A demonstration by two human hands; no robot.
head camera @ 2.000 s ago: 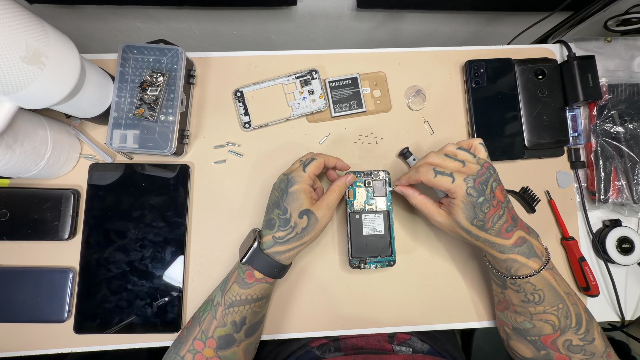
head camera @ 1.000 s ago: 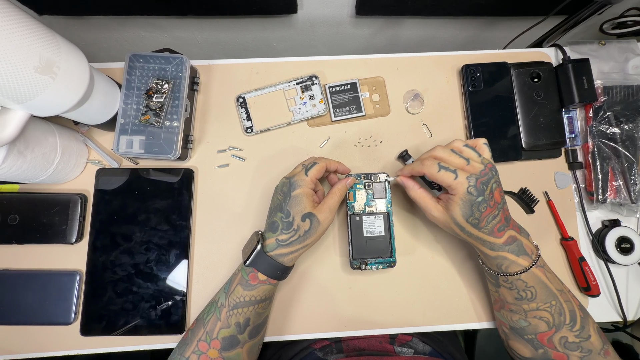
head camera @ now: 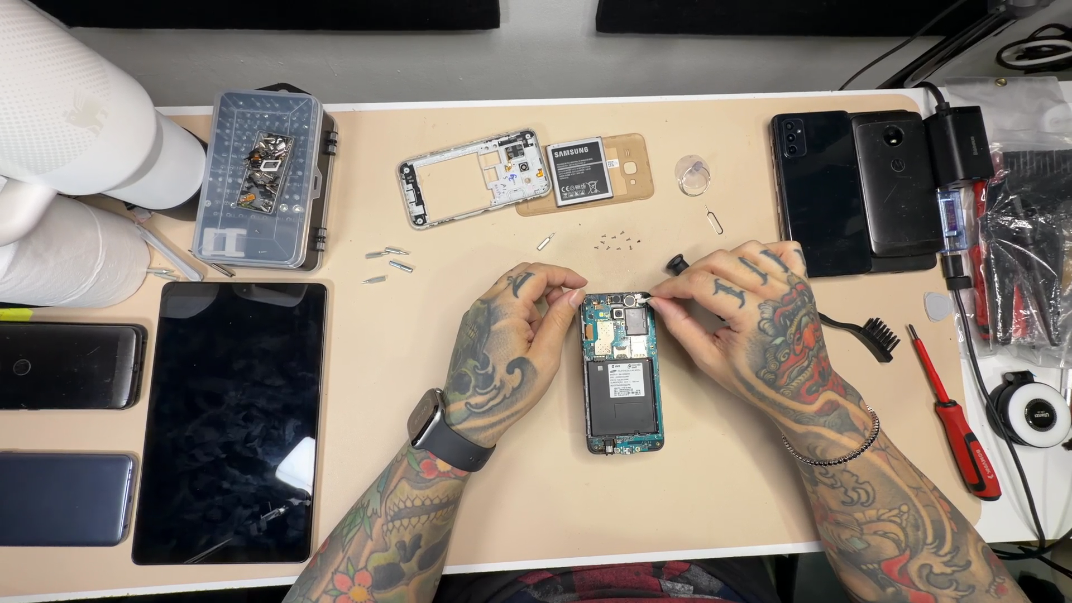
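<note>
An opened smartphone [head camera: 621,394] lies upright in the view on the beige mat, its green circuit board and empty battery bay exposed. At its top left corner my left hand [head camera: 517,343] rests with thumb and forefinger against the edge. My right hand [head camera: 729,322] is at the top right corner, thumb and forefinger pinched on a small light-coloured piece that I cannot make out. A black-capped tool [head camera: 677,265] shows partly behind the right hand. Above the phone are tiny screws [head camera: 618,242], a white phone mid-frame [head camera: 473,178], a Samsung battery [head camera: 579,171] and a gold back cover [head camera: 634,167].
Left stand a plastic parts case [head camera: 255,180], a tablet [head camera: 230,419] and two phones. Metal driver bits [head camera: 389,253] and a SIM ejector pin [head camera: 713,219] lie behind my hands. On the right are two stacked phones [head camera: 816,193], a black brush [head camera: 875,337] and a red screwdriver [head camera: 963,444].
My right thumb and forefinger have shifted slightly at the phone's top right corner. My left hand stays at the top left corner.
</note>
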